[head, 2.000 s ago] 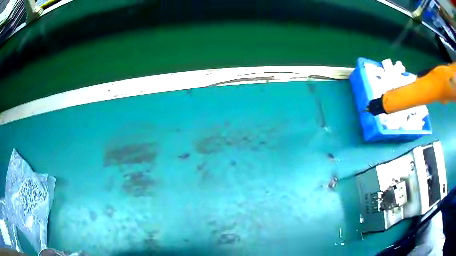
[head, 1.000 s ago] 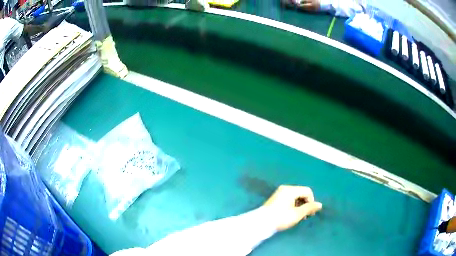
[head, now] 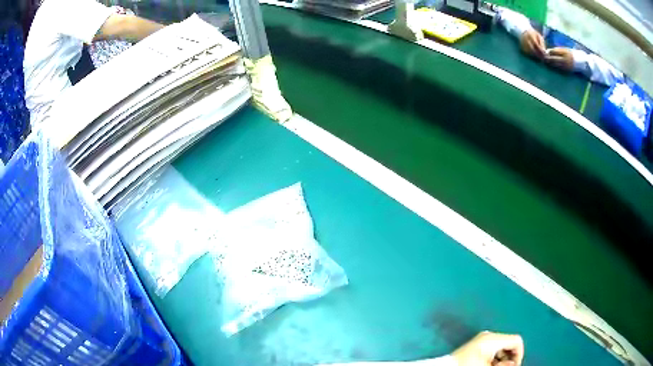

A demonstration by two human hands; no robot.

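Observation:
My left hand (head: 492, 350) is at the bottom edge, right of centre, partly cut off, its pale sleeve running in from the left. Its fingers are curled; a small dark patch shows between them, and I cannot tell if it is a held thing or shadow. A clear bag of screws (head: 283, 268) with grey speckled contents lies flat on the teal-green mat, left of the hand and apart from it. Another clear bag (head: 168, 229) lies against its left side. My right hand is out of the picture.
A blue crate (head: 79, 286) stands at left, with curved separator sheets (head: 157, 107) behind it. A taped post (head: 268, 89) rises beside the sheets. The green conveyor belt (head: 458, 150) crosses behind a pale strip. Another person's hands (head: 548, 53) and a blue bin (head: 626, 118) are across it.
The view has swung left. The orange screwdriver, screw feeder and near blue bin have left the picture. My left hand, absent or barely showing at first, now sits lower right than a second ago.

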